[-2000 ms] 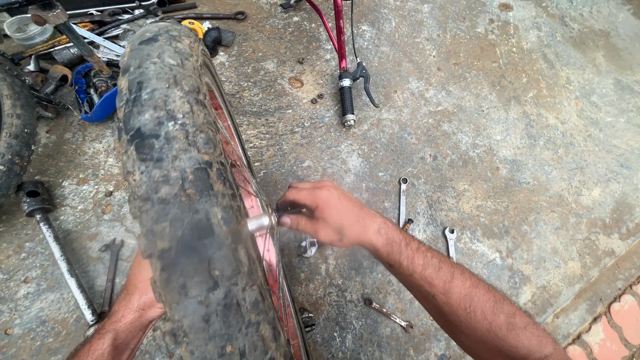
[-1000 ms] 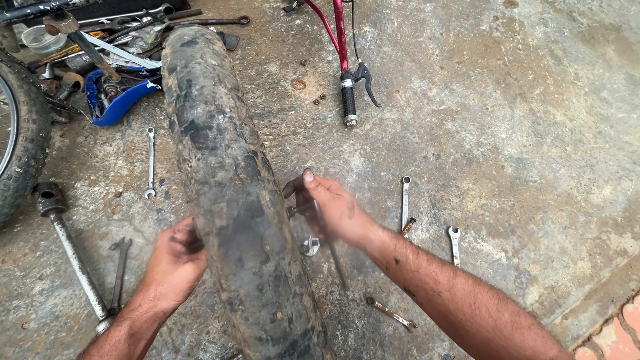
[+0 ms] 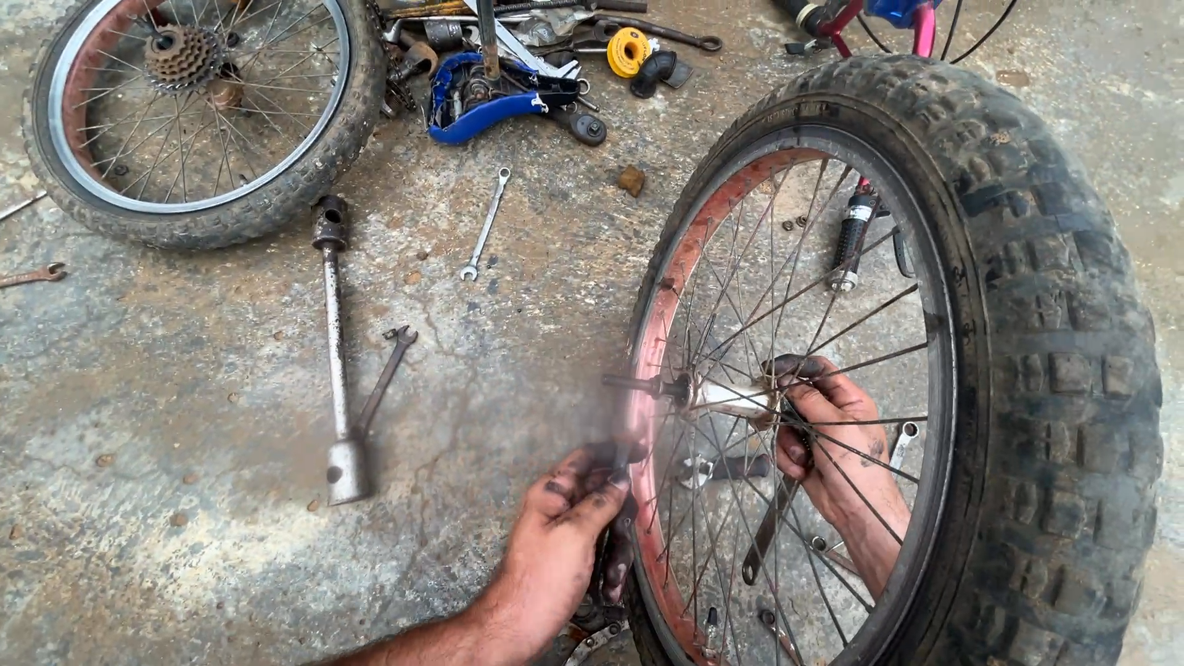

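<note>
A bicycle wheel with a knobby tire (image 3: 1064, 370) and a reddish inner rim stands tilted, its silver hub (image 3: 735, 400) and axle showing through the spokes. Behind the spokes, my right hand (image 3: 842, 435) is at the hub's right end, closed on a dark wrench (image 3: 772, 532) that slants down below the fingers. My left hand (image 3: 573, 504) is beside the rim's left edge, below the protruding axle end (image 3: 634, 382). Its fingertips are bent together and blurred, with something dark near them; whether it holds this is unclear.
Another wheel with a sprocket cluster (image 3: 180, 60) lies upper left. A socket bar (image 3: 336, 342), an open-end wrench (image 3: 387, 379) and a combination wrench (image 3: 486, 225) lie on concrete. Tools surround a blue curved part (image 3: 490, 116); yellow tape (image 3: 629, 52) is nearby. A handlebar grip (image 3: 851, 240) shows through the spokes.
The wheel has turned from its tread facing me to its spoked side showing. My left hand has come to the rim's open side; my right hand is now seen through the spokes. The view has shifted left.
</note>
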